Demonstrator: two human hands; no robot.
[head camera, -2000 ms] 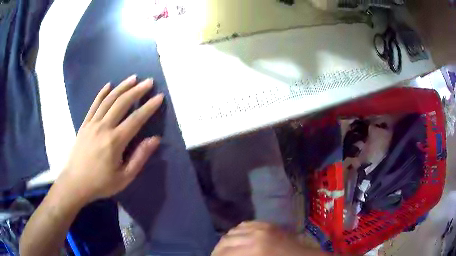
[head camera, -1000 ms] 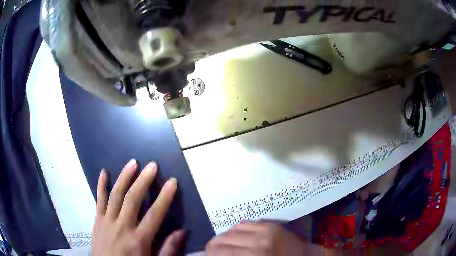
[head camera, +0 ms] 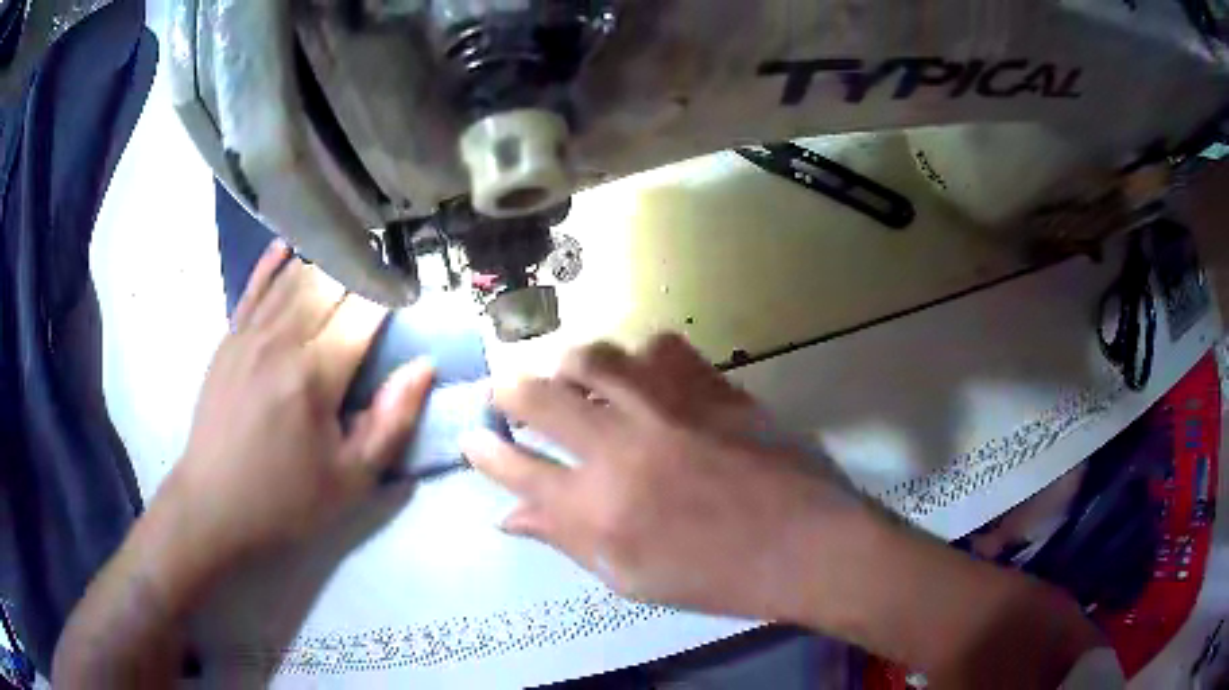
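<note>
A dark navy garment panel [head camera: 239,245] lies under the sewing machine head [head camera: 647,81], its near end just in front of the presser foot and needle area. A lighter grey-blue piece [head camera: 452,421] shows at that end. My left hand [head camera: 290,391] lies on the panel at the left, thumb at the light piece. My right hand [head camera: 620,472] has its fingertips on the right edge of the panel end, pinching it. The needle point is hidden by glare and machine parts.
Black thread snips [head camera: 829,182] lie on the cream machine bed [head camera: 674,270]. Scissors [head camera: 1127,317] lie at the table's right end. A red basket [head camera: 1179,539] with dark pieces is below right. Dark panels [head camera: 61,310] hang at the left. A printed scale runs along the table edge.
Both hands have moved up toward the presser foot. The panel has advanced away from me, so its end with the light piece now shows near the needle. My right hand has reached onto it.
</note>
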